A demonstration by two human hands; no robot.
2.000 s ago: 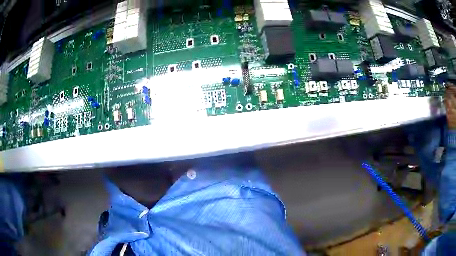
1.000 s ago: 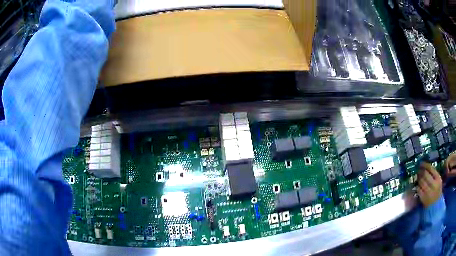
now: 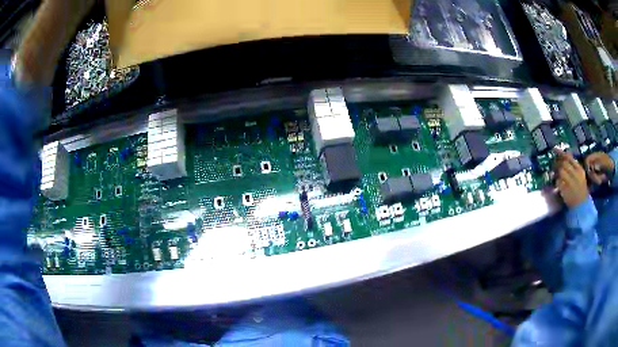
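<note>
Long green circuit boards [image 3: 217,152] lie in a row before me, carrying tall white block components [image 3: 165,144] and dark grey box relays, probably. Two dark relays [image 3: 406,186] lie side by side near the front of one board, and another [image 3: 340,165] stands against a white block. Small metal parts [image 3: 165,253] sit near the front edge. My left hand [image 3: 49,44] is blurred and partly cut off at the upper left, beside a black bin of silver pieces [image 3: 91,61]; its fingers and anything held cannot be made out. My right hand is not in view.
A silver rail [image 3: 271,269] runs along the front. A brown carton [image 3: 257,24] and a clear tray [image 3: 464,27] are behind the boards, with another bin of metal pieces [image 3: 552,41]. At right, another worker's hands [image 3: 572,181] are over the boards.
My left sleeve, which came in over the boards one second ago, is now at the left edge. My left hand has come into view by the bin. The camera view has shifted.
</note>
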